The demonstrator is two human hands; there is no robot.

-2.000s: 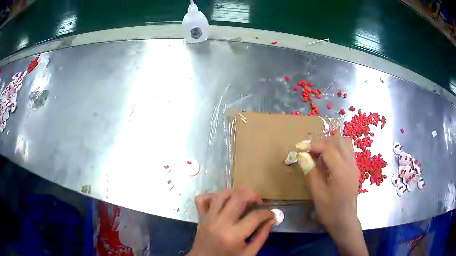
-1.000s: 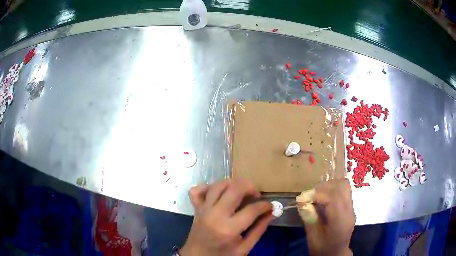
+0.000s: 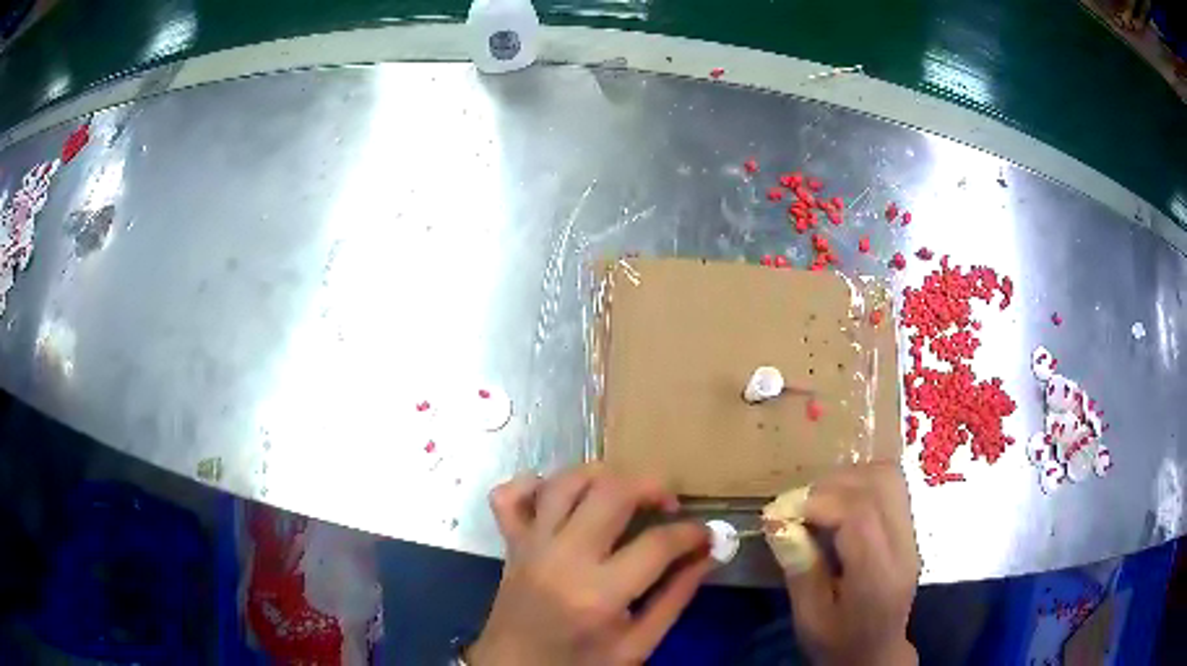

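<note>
My left hand (image 3: 586, 559) pinches a white disc (image 3: 723, 540) between its fingertips, just off the cardboard's near edge. My right hand (image 3: 846, 553), with pale yellow finger cots (image 3: 791, 527) on thumb and finger, holds a thin applicator stick (image 3: 751, 532) whose tip points left and meets the disc's right side. Whether it touches is too small to tell. The brown cardboard pad (image 3: 716, 449) lies just beyond both hands. A whitish glue cap (image 3: 764, 383) stands on it, with a single red piece (image 3: 814, 410) to its right.
Red pieces (image 3: 959, 416) lie heaped right of the cardboard, with marked discs (image 3: 1070, 436) farther right. Another disc (image 3: 493, 410) lies left. More discs (image 3: 24, 221) lie at far left. A white squeeze bottle (image 3: 504, 37) is at the far edge; blue bins (image 3: 417, 612) are below.
My right hand has come down from the glue cap to the disc, uncovering the cap and the red piece beside it. My left hand still holds the disc. The view has shifted slightly.
</note>
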